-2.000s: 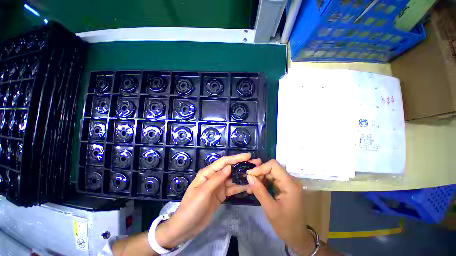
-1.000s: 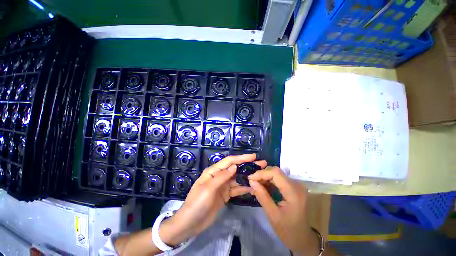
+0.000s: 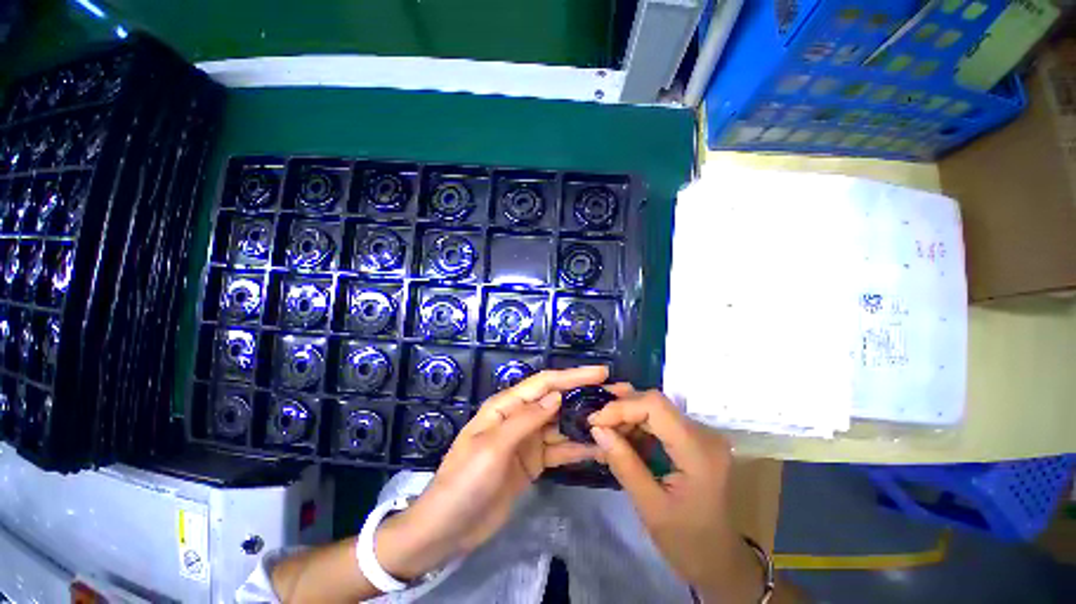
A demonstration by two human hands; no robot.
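Note:
My left hand (image 3: 493,454) holds a round black part (image 3: 583,413) by its edge between thumb and fingers, above the lower right corner of the blister tray. My right hand (image 3: 667,472) has its thumb and index fingertips on the right side of the part's face. Whether a small thin piece is between them cannot be told. The black blister tray (image 3: 519,257) lies on the green bench with round black parts in its square pockets. One pocket in the second row is empty. My hands hide the tray's lower right pockets.
Stacked black blister trays (image 3: 106,260) stand at the left. White sheets (image 3: 767,301) lie on the yellow side table at right. A blue file basket (image 3: 861,83) and a cardboard box (image 3: 1015,189) are behind them. A white-grey machine (image 3: 260,519) is at lower left.
The view has shifted slightly, so the tray and sheets sit a little further right in the picture. Both hands stay at the round part, which now appears slightly turned.

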